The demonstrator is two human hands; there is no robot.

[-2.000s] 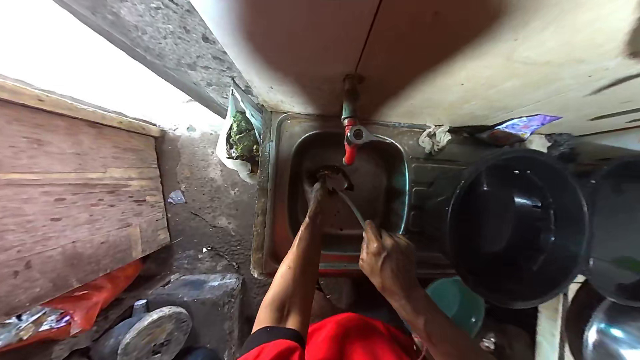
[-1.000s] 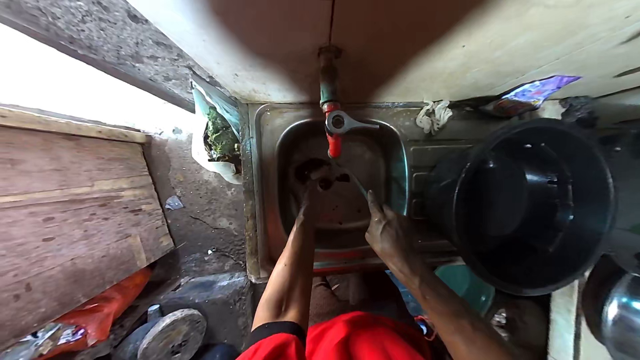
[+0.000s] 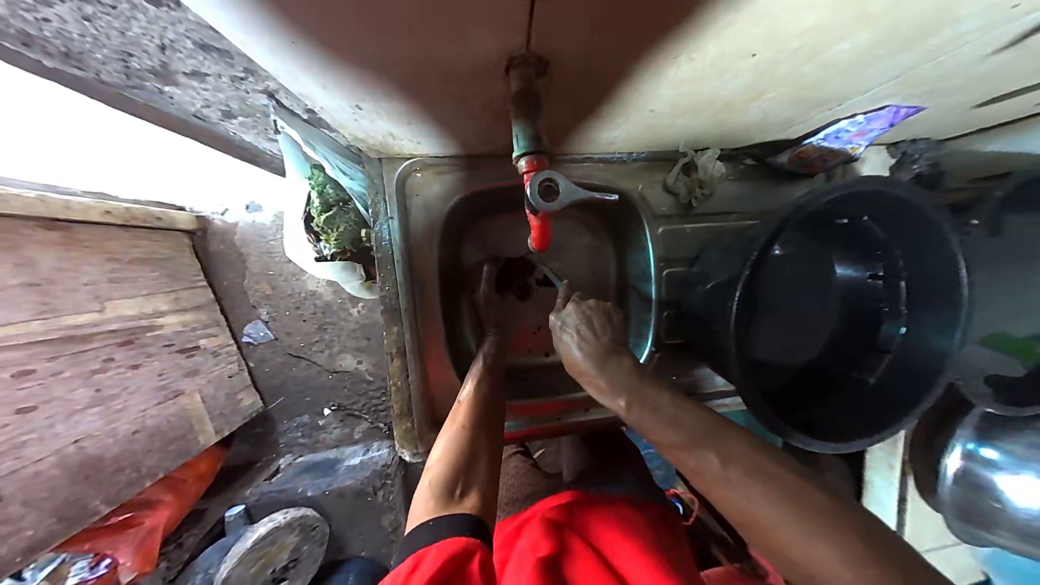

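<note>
Both hands are at the basin of a metal sink [image 3: 422, 325], below a red tap [image 3: 538, 219] with a grey lever. My right hand [image 3: 591, 329] is closed on a thin tool, perhaps a knife [image 3: 548, 275], which points up and left toward a dark mass [image 3: 516, 279]. My left hand [image 3: 490, 305] reaches down into the basin on the left side of that dark mass. Shadow hides its fingers, so whether it grips the mass is unclear. Small dark bits lie on the basin floor.
A large black plastic tub [image 3: 849, 313] stands on the right over the drainboard. Left of the sink is a plastic bag [image 3: 325, 264] with green leaves [image 3: 335, 213]. A crumpled plastic bag [image 3: 695, 175] and a purple packet [image 3: 853, 140] lie by the wall. A metal pot [image 3: 995, 475] is at lower right.
The tool in my right hand has shifted relative to the dark mass, and my left hand is now at the mass's left side. The view has moved somewhat.
</note>
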